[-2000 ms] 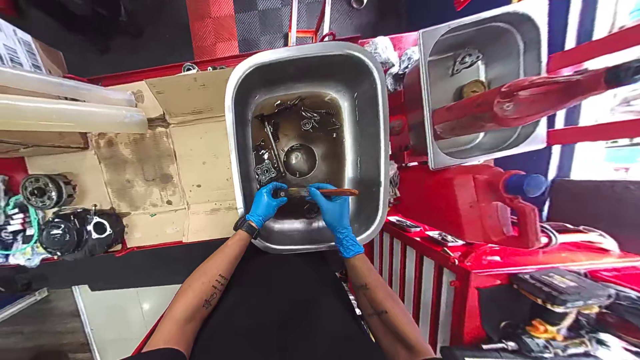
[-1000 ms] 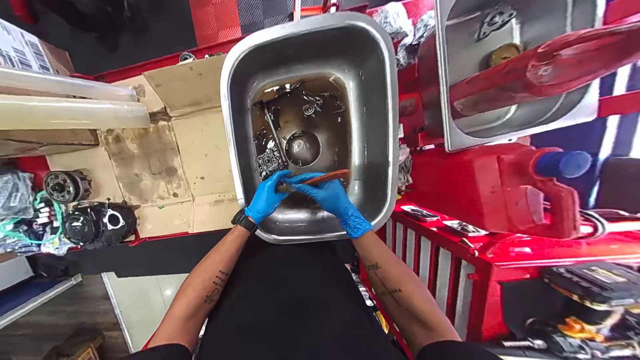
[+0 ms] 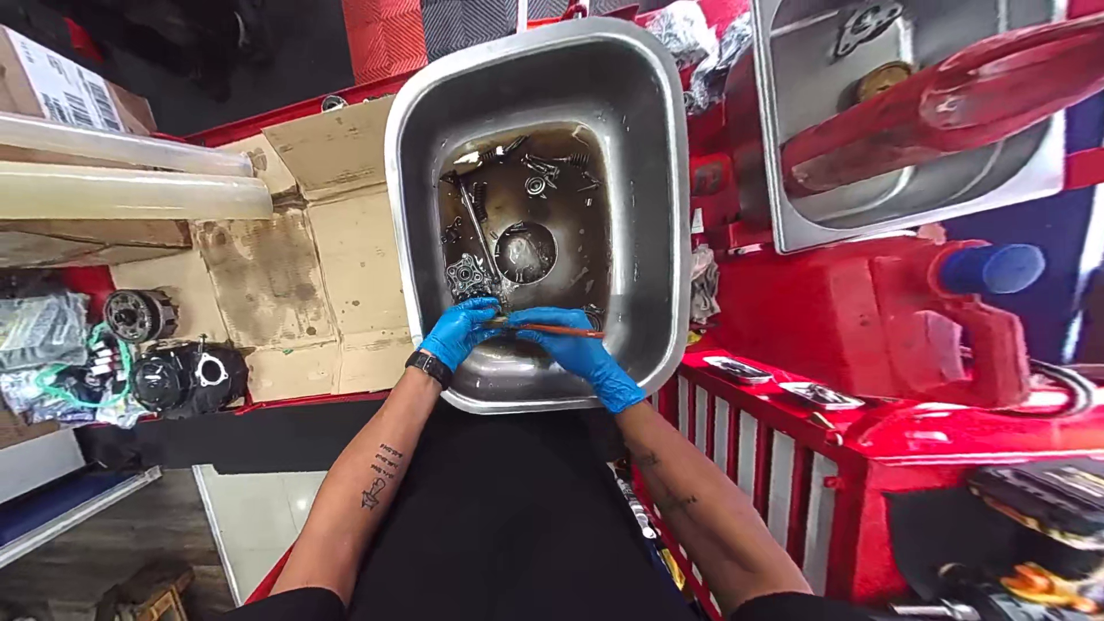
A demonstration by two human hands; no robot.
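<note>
A deep stainless steel basin (image 3: 660, 259) holds dark, murky liquid with small metal parts in it. Over its near end my right hand (image 3: 565, 341), in a blue glove, grips a brush with a reddish-orange handle (image 3: 565, 330). My left hand (image 3: 463, 332), also gloved, meets the brush's other end at the left and pinches a small part there, too hidden by the fingers to name. Just beyond the left fingers lies a metal part with several holes (image 3: 468, 276). A long thin rod (image 3: 477, 224), springs and bolts (image 3: 556, 162) and a round metal ring (image 3: 535, 185) lie farther in.
Stained cardboard (image 3: 259, 276) spreads left of the basin, with a clutch basket (image 3: 138, 315) and a black engine cover (image 3: 194, 375) on its near left. Clear plastic-wrapped rolls (image 3: 129, 191) lie above them. At right stand a second steel basin (image 3: 780, 198) and a red jug (image 3: 862, 319) with a blue cap.
Both hands stay together over the basin's near end. The brush handle, level two seconds ago, tilted upward to the right a second ago and now slopes slightly downward. The view has shifted closer.
</note>
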